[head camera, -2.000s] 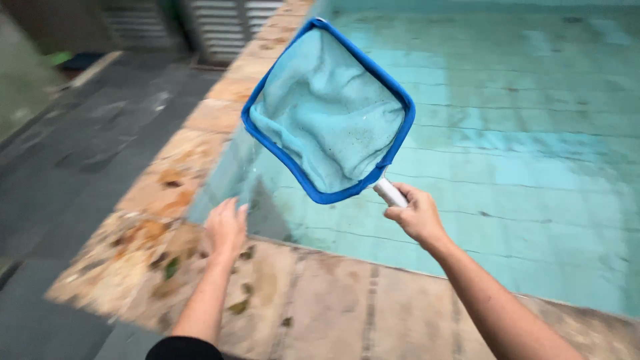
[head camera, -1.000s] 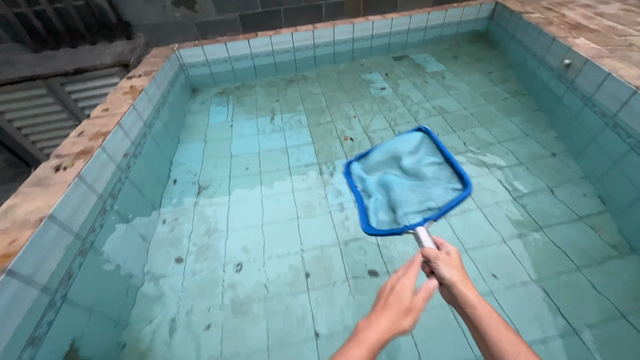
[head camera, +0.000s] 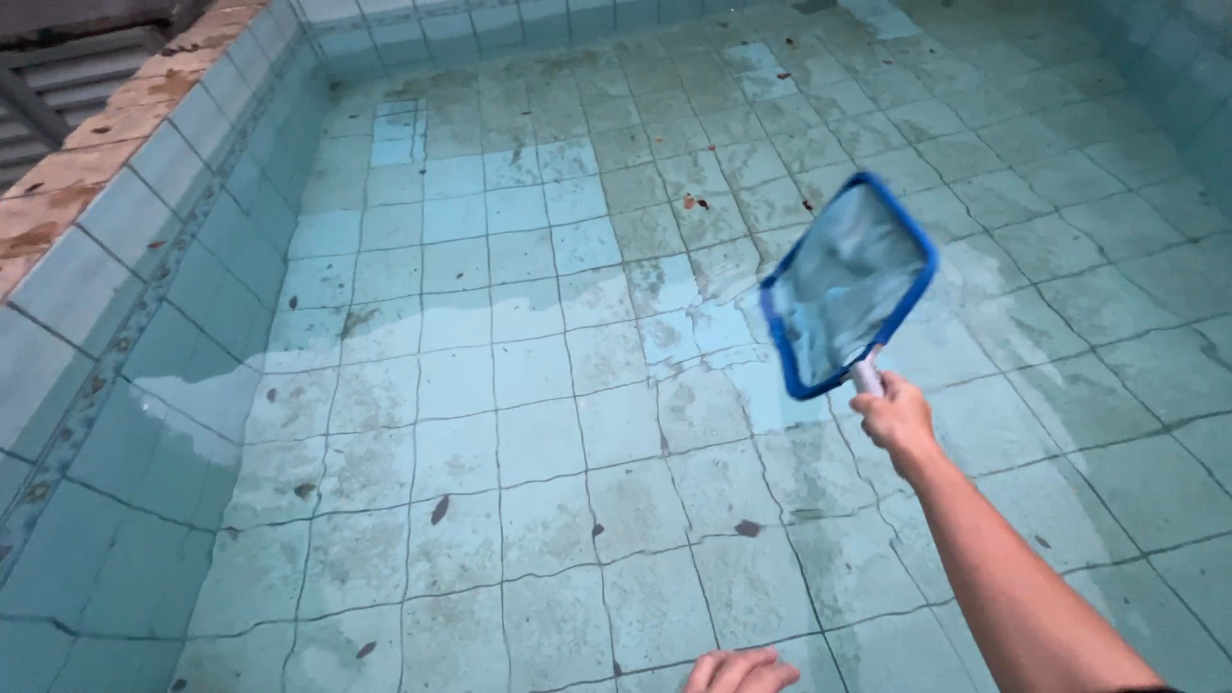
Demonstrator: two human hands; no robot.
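Note:
My right hand point(head camera: 895, 416) is closed around the short pale handle point(head camera: 867, 376) of a pool leaf skimmer net. The skimmer's blue frame and light mesh point(head camera: 852, 274) extend up and left from the hand, tilted, above the pool water. No leaves can be made out in the mesh. At the bottom edge, partly cut off, my left hand point(head camera: 739, 671) shows only curled fingers and touches nothing visible. Brown leaves lie in the pool, among them one at the lower left point(head camera: 440, 509), one below the net point(head camera: 747, 528) and several small reddish ones farther off point(head camera: 689, 201).
A tiled pool wall point(head camera: 144, 260) runs along the left, topped by a stone coping point(head camera: 58, 192) with bits of debris. Beyond it stands a slatted louvre panel point(head camera: 72, 82). Another tiled wall point(head camera: 462, 34) closes the far side.
My left hand has come away from near the skimmer's handle to the bottom edge. The net, level-looking a second ago, is now tilted on its side. The view has swung from the coping to the pool.

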